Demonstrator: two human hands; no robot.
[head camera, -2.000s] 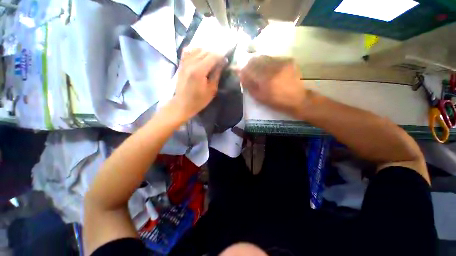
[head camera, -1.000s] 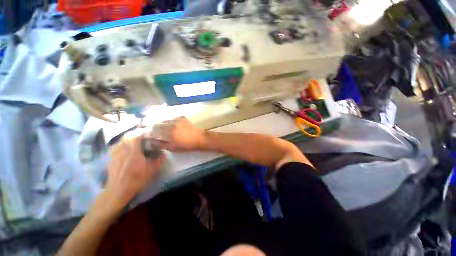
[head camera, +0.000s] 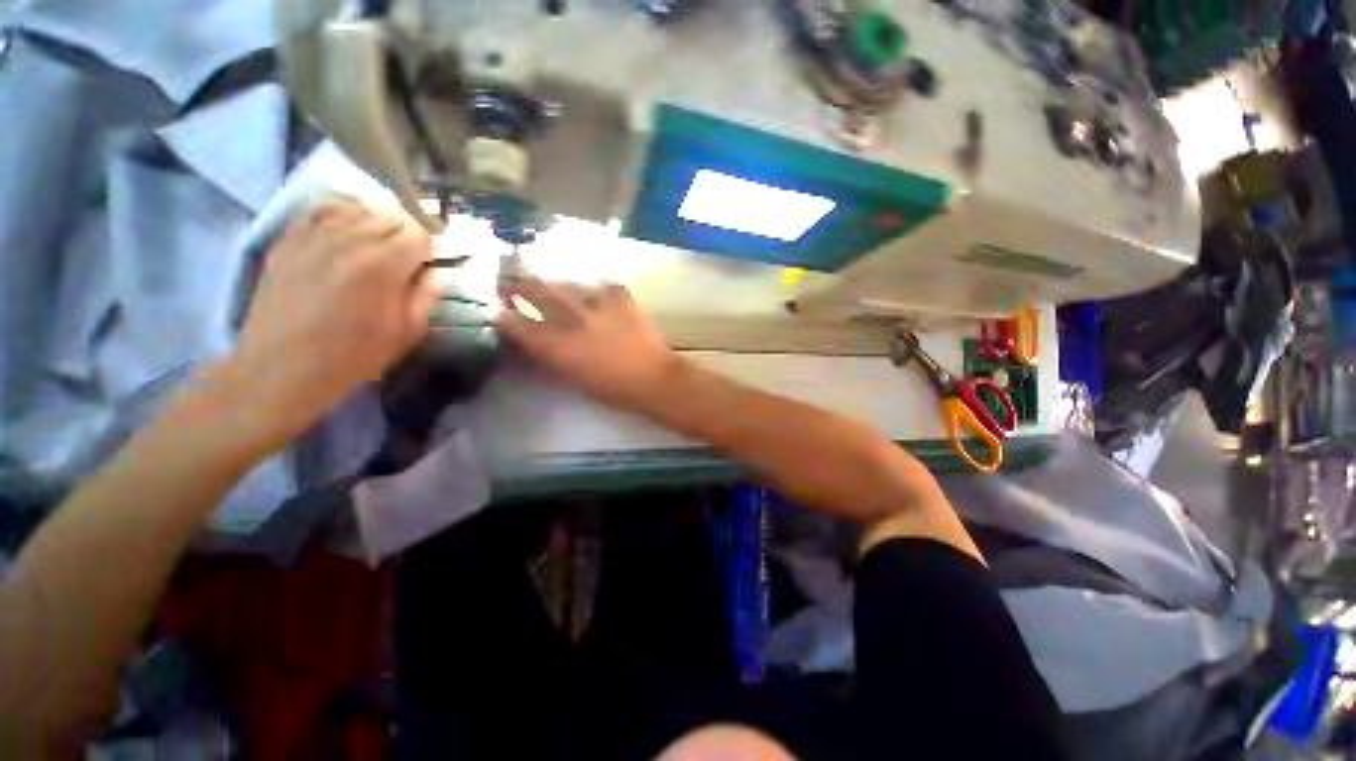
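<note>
My left hand (head camera: 339, 298) is left of the needle, fingers curled and closed on grey cloth. Dark grey cloth (head camera: 454, 354) lies between my hands and drapes to the table's front edge, with a paler flap (head camera: 421, 498) hanging over it. My right hand (head camera: 592, 339) is just right of the needle area, fingertips low at the bed; glare hides whether they grip cloth. The presser foot and needle area (head camera: 506, 250) lies between my hands under a bright lamp. Light grey cut pieces (head camera: 194, 223) are draped to the left.
The cream sewing machine (head camera: 1041, 193) with its green control panel (head camera: 803, 193) stands ahead. Orange-handled scissors (head camera: 973, 434) lie at the right table edge, with red handles (head camera: 993, 399) beside them. Grey cloth (head camera: 1101, 550) is heaped below right. A red sheet (head camera: 275, 639) is below left.
The view has swung right, then closer to the machine. My hands, close together one second ago, are now farther apart on either side of the needle.
</note>
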